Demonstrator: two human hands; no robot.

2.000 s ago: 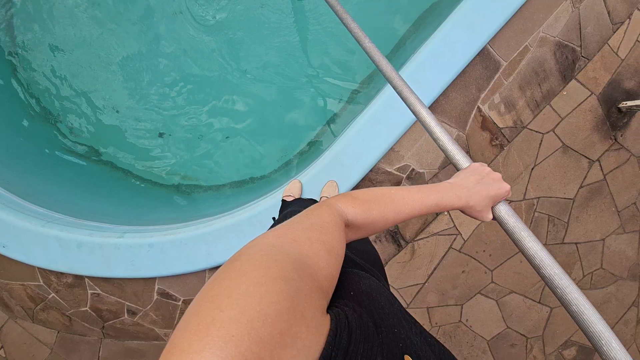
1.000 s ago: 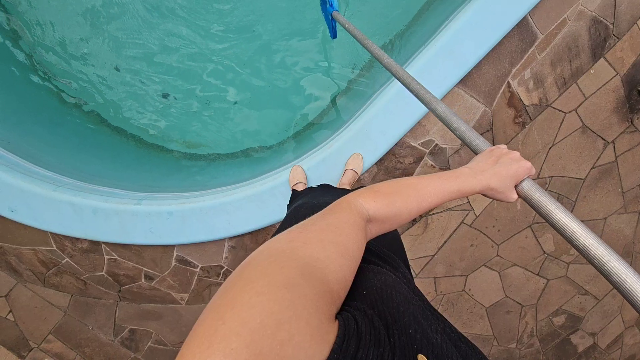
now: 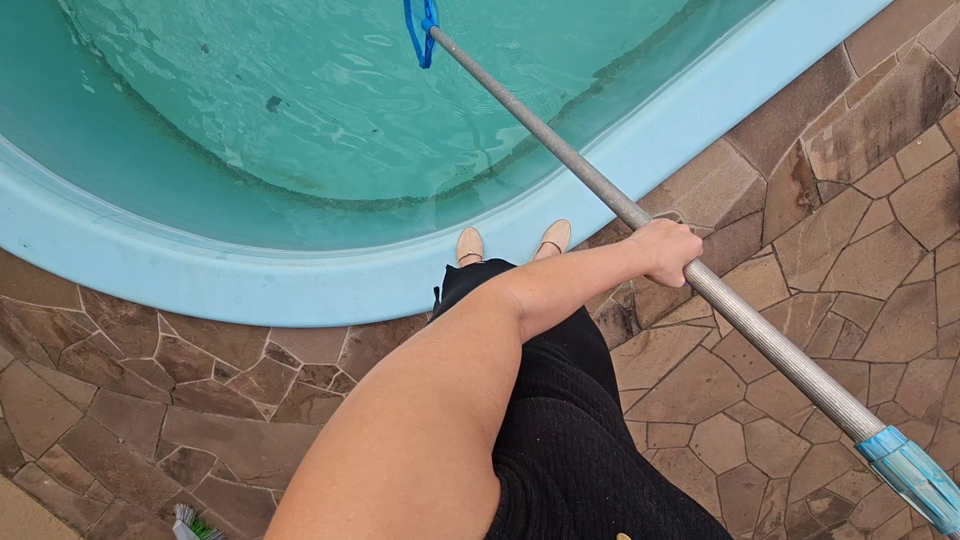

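Observation:
A long ribbed metal pole point(image 3: 540, 127) runs from the upper middle to the lower right corner. My left hand point(image 3: 666, 252) is closed around it, with the arm reaching across my body. At its far end, over the pool water, is a blue net frame point(image 3: 424, 34), cut off by the top edge of the view. A turquoise plastic sleeve point(image 3: 909, 474) surrounds the pole near the lower right. Dark bits point(image 3: 274, 103) show in the greenish pool water point(image 3: 337, 135). My right hand is out of view.
My feet in beige shoes point(image 3: 469, 244) stand on the light blue pool rim point(image 3: 225, 289). Brown irregular stone paving point(image 3: 690, 382) surrounds the pool. Part of a brush with green bristles point(image 3: 196, 525) lies at the lower left edge.
The pole's blue net frame, out of view two seconds ago, has come in at the top. The turquoise sleeve now shows at the lower right. My left hand has stayed around the pole.

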